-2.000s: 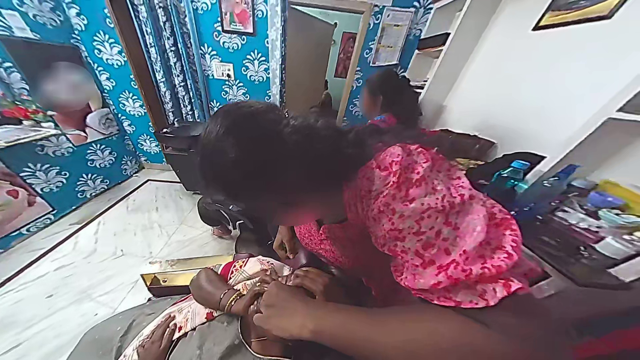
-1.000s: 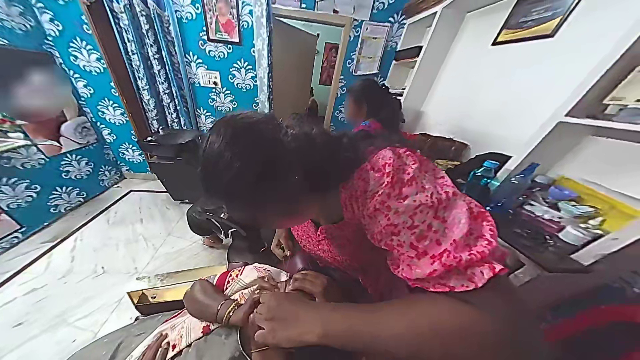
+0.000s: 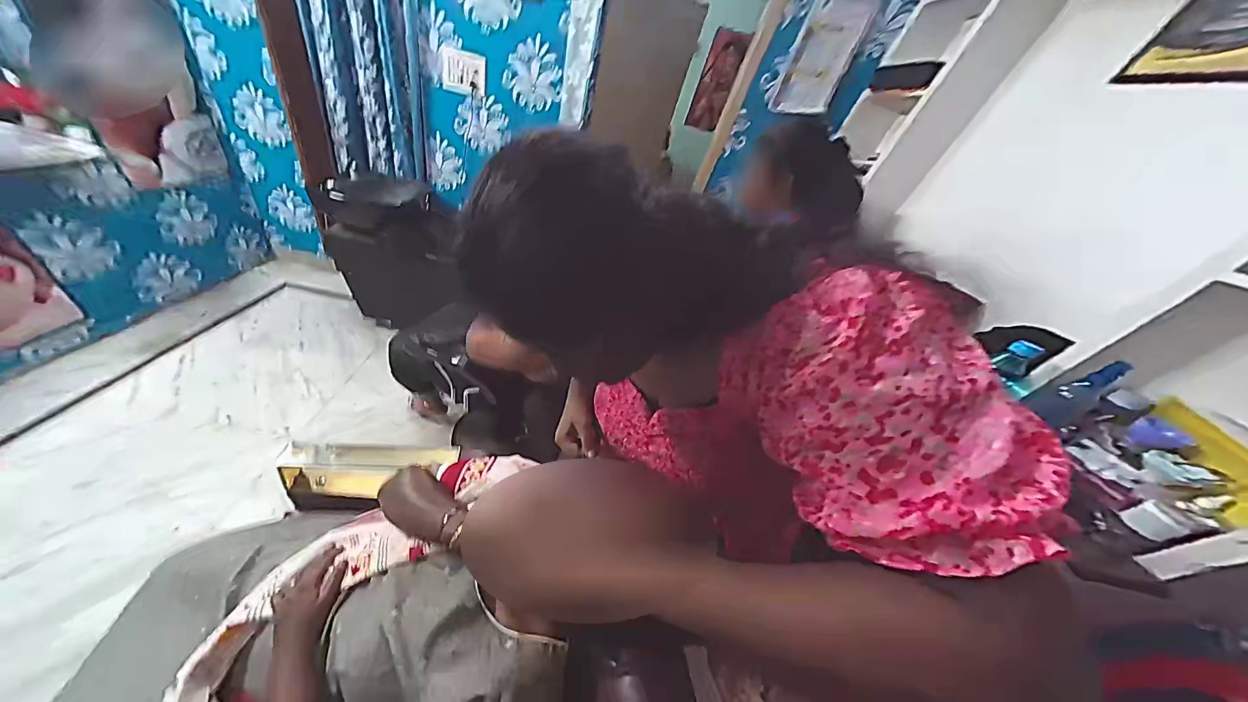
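At the lower left, what seems to be my left hand (image 3: 312, 585) rests on a grey cloth (image 3: 409, 624) and the edge of a patterned cream and red cloth (image 3: 366, 546). It seems to hold nothing. No hand in view is clearly my right one. A dark hand with bangles (image 3: 419, 502) lies on the patterned cloth; whose it is cannot be told. A large blurred bare arm (image 3: 829, 604) crosses from the right, apparently that of the person in a pink top (image 3: 877, 419), and hides what lies behind it.
A long gold-coloured open box (image 3: 370, 473) lies beyond the cloth. Another person (image 3: 804, 175) is farther back. Black chairs or bags (image 3: 385, 253) stand by the blue wall. At the right, a yellow tray (image 3: 1219, 448), a blue bottle (image 3: 1082, 390) and small items crowd a surface.
The large forearm's hand has lifted from beside the bangled wrist and now looks bigger and blurred. The person in pink still leans over the cloth.
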